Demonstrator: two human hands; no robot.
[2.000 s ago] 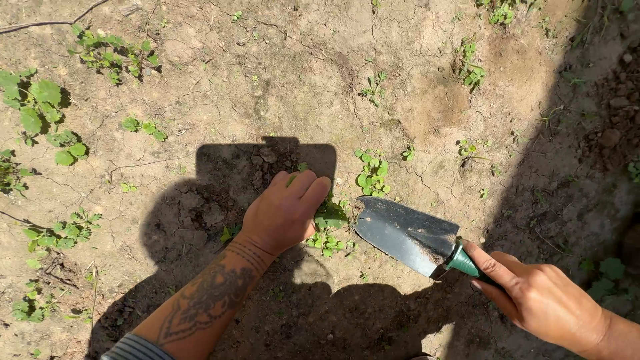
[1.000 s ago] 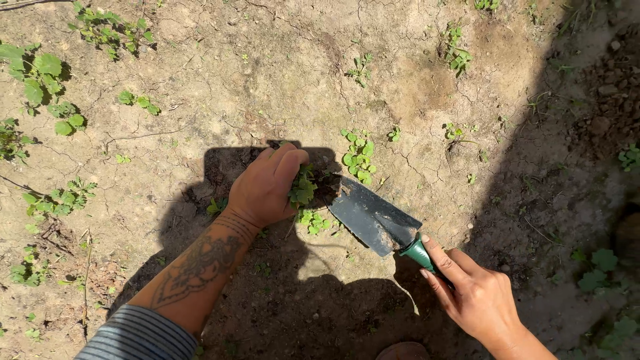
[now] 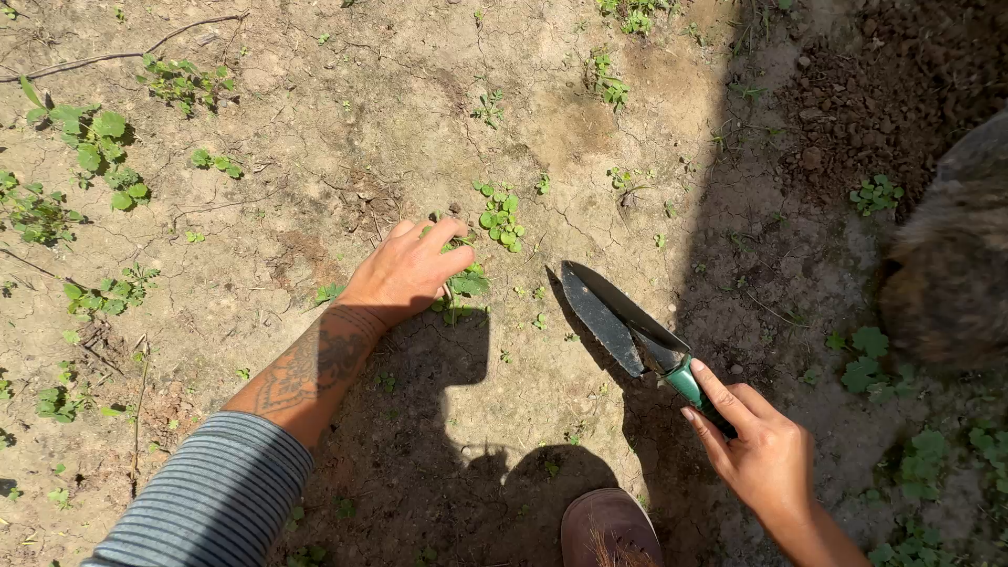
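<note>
My left hand (image 3: pixel 413 264) is closed around a leafy green weed (image 3: pixel 470 281) low over the dry, cracked soil; its leaves stick out past my fingers, and its roots are hidden. My right hand (image 3: pixel 748 425) grips the green handle of a garden trowel (image 3: pixel 618 315). The trowel's dark metal blade, with a serrated edge and some dirt on it, points up and left, apart from the weed. A small round-leaved plant (image 3: pixel 502 216) grows just beyond my left hand.
A furry animal (image 3: pixel 953 268) is at the right edge, near loose clods of soil (image 3: pixel 858 102). A shoe (image 3: pixel 610 528) shows at the bottom. Low weeds (image 3: pixel 98 142) and a thin twig (image 3: pixel 102 59) lie to the left.
The trowel has moved away from the weed at my left hand, toward the right. A furry animal has come into view at the right edge.
</note>
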